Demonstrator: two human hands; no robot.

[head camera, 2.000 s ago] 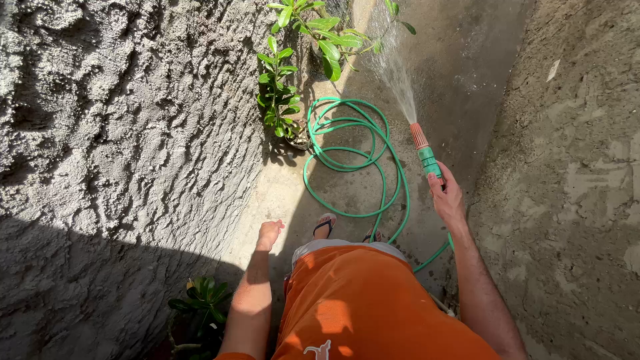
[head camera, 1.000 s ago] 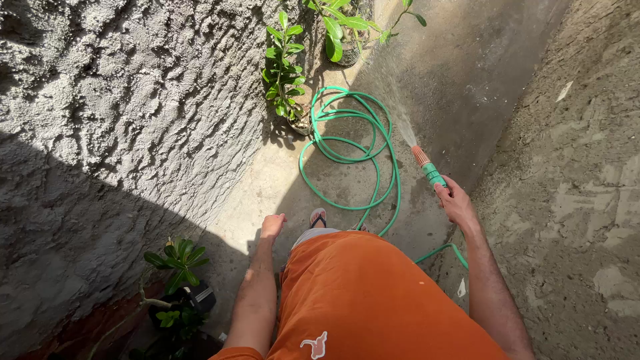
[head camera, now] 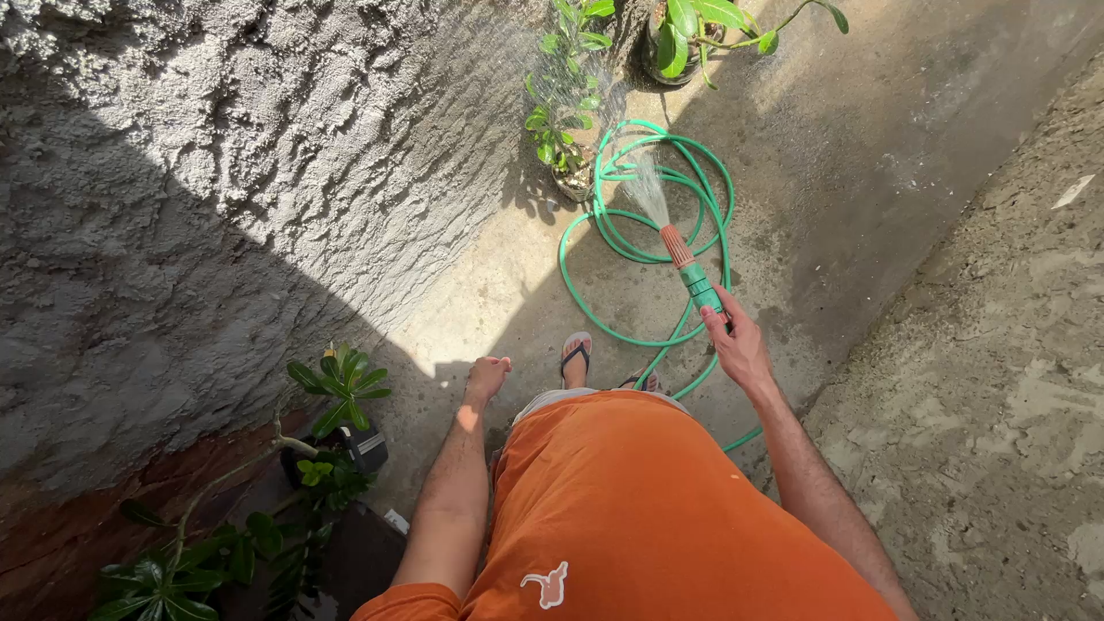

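Observation:
My right hand (head camera: 737, 341) grips a green and reddish-brown hose nozzle (head camera: 690, 269) by its green rear part. A fan of water leaves the nozzle's tip and sprays up and left, across a leafy potted plant (head camera: 565, 121) by the rough wall. Below and behind the nozzle, a green garden hose (head camera: 595, 321) lies in loose coils on the concrete floor. My left hand (head camera: 488, 378) hangs at my left side, holding nothing visible, its fingers loosely curled; whether they are fully closed is unclear.
A rough plastered wall (head camera: 345, 155) runs along the left, another wall (head camera: 992, 371) along the right. A second potted plant (head camera: 677, 56) stands at the top. Plants in dark pots (head camera: 366, 448) are at lower left. My feet in flip-flops (head camera: 575, 358) are near the hose.
My right hand has swung the nozzle leftward, and the water that pointed up the passage now goes toward the plant by the left wall. The view has shifted, showing more of the lower-left plants.

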